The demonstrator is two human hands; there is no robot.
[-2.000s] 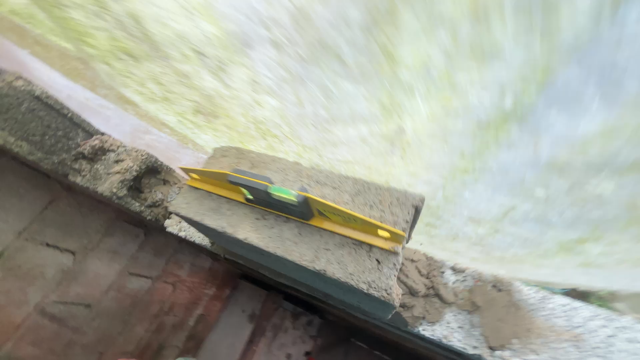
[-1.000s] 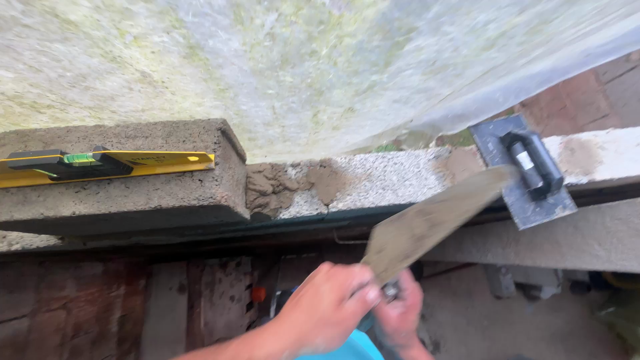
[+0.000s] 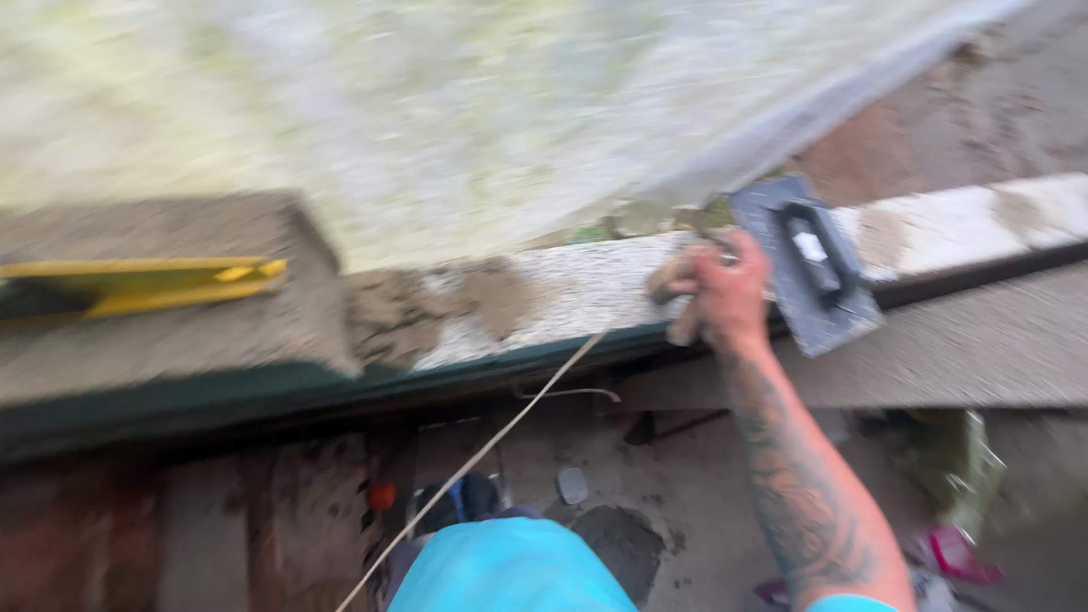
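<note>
My right hand [image 3: 729, 285] reaches over the pale block course [image 3: 595, 276], its fingers curled around what seems to be the trowel's handle [image 3: 671, 279]; the blade is not clear in the blur. Just right of the hand, a flat plastering float [image 3: 790, 272] with a dark handle lies across the wall top. At the left, a yellow spirit level [image 3: 187, 285] rests on a raised concrete block [image 3: 280, 331]. Mortar [image 3: 387, 314] sits against that block's end, with a smeared patch [image 3: 501, 297] beside it. My left hand is out of view.
Translucent plastic sheeting [image 3: 425, 110] spans the far side of the wall. A pale string [image 3: 476, 459] runs diagonally from the wall toward my body. Below are brown boards [image 3: 204, 535], a dark mortar patch [image 3: 620, 544] on the floor and a pink object [image 3: 960, 552].
Both hands were at the trowel a second ago; now my left hand has left the view and my right hand is at the wall top beside the float.
</note>
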